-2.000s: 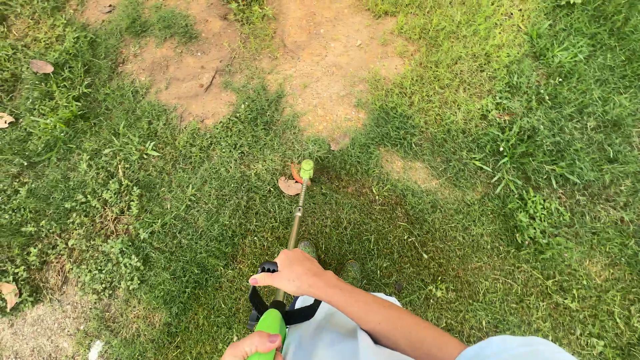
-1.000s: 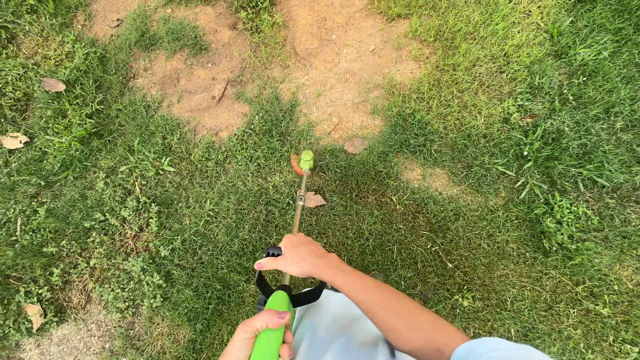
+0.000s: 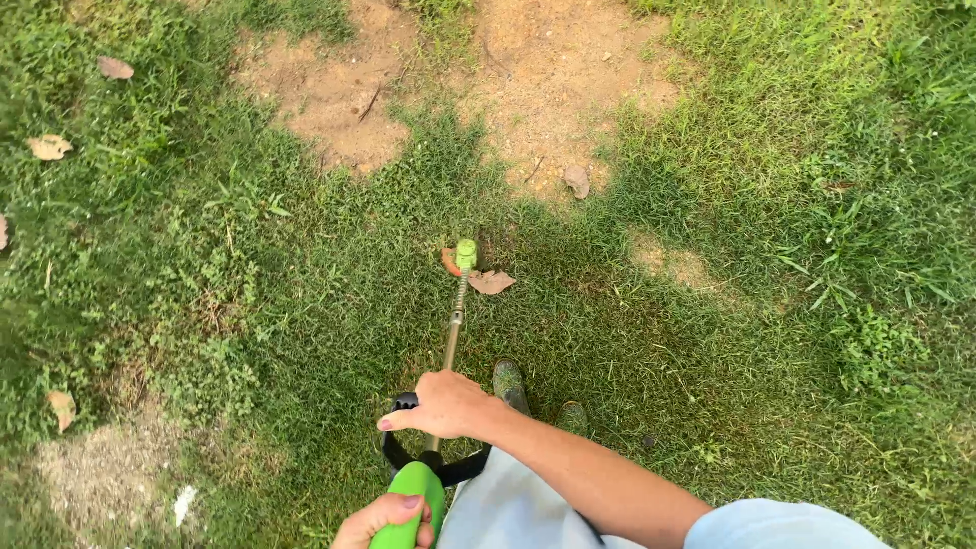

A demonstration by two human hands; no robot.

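My right hand grips the black loop handle of a string trimmer, palm down, thumb toward the left. Lower left, my left hand is wrapped around the trimmer's green rear grip, thumb on top. From the loop handle the metal shaft runs forward to the light green trimmer head, low over short grass. An orange-red curved part shows at the head's left side. Just right of the head lies a dry brown leaf. The cutting line cannot be made out.
Two booted feet stand on the grass behind the head, right of the shaft. Bare sandy soil lies ahead, with another dry leaf at its edge. Taller weeds grow at right. Pale gravelly ground is at lower left.
The trimmer head has moved from the right side of a dry leaf to its left side since the first frame. Both hands have kept their hold on the trimmer.
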